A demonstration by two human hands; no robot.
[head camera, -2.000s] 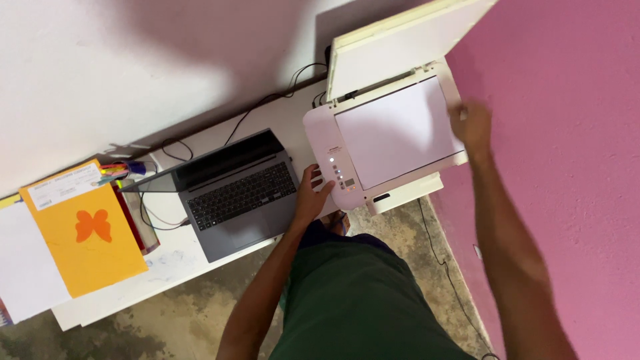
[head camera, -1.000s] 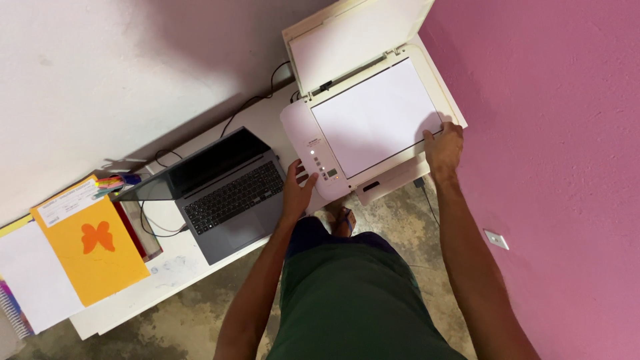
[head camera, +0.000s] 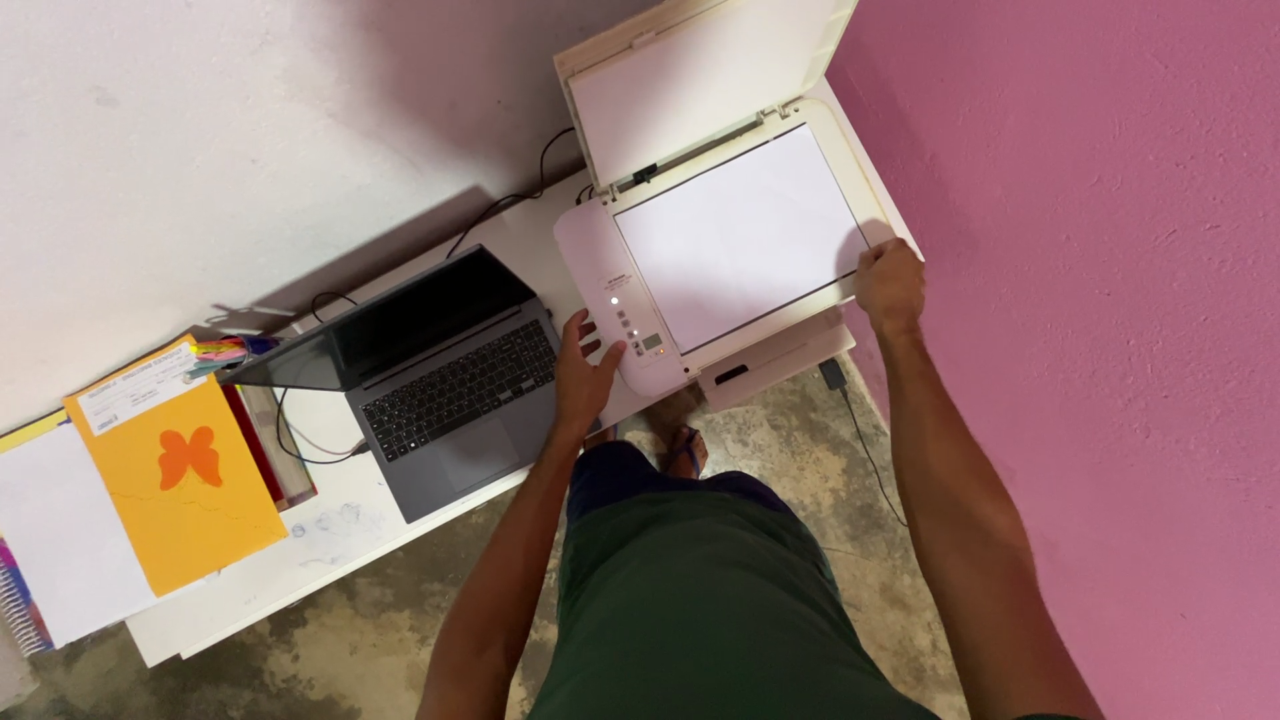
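A white flatbed printer-scanner (head camera: 580, 245) stands on the table's right end with its lid (head camera: 690, 80) raised towards the wall. A white sheet of paper (head camera: 740, 240) covers most of the scanner glass. My left hand (head camera: 590, 370) has its fingers spread at the near left edge of the control panel, the thumb touching it beside the lit buttons. My right hand (head camera: 892, 283) is at the scanner's near right corner, fingers curled over the frame and the edge of the glass by the paper's corner; whether it pinches anything cannot be told.
An open laptop (head camera: 460, 390) lies left of the printer. Further left are an orange folder (head camera: 180, 520) with a butterfly shape, white paper (head camera: 60, 530), a spiral notebook (head camera: 20, 600) and several pens (head camera: 225, 350). A cable with a black plug (head camera: 832, 375) hangs at right, near the pink wall (head camera: 1100, 250).
My right hand, raised and blurred at the scanner's right side two seconds ago, has come down onto its near right corner. My left hand stays by the control panel. The view has shifted somewhat.
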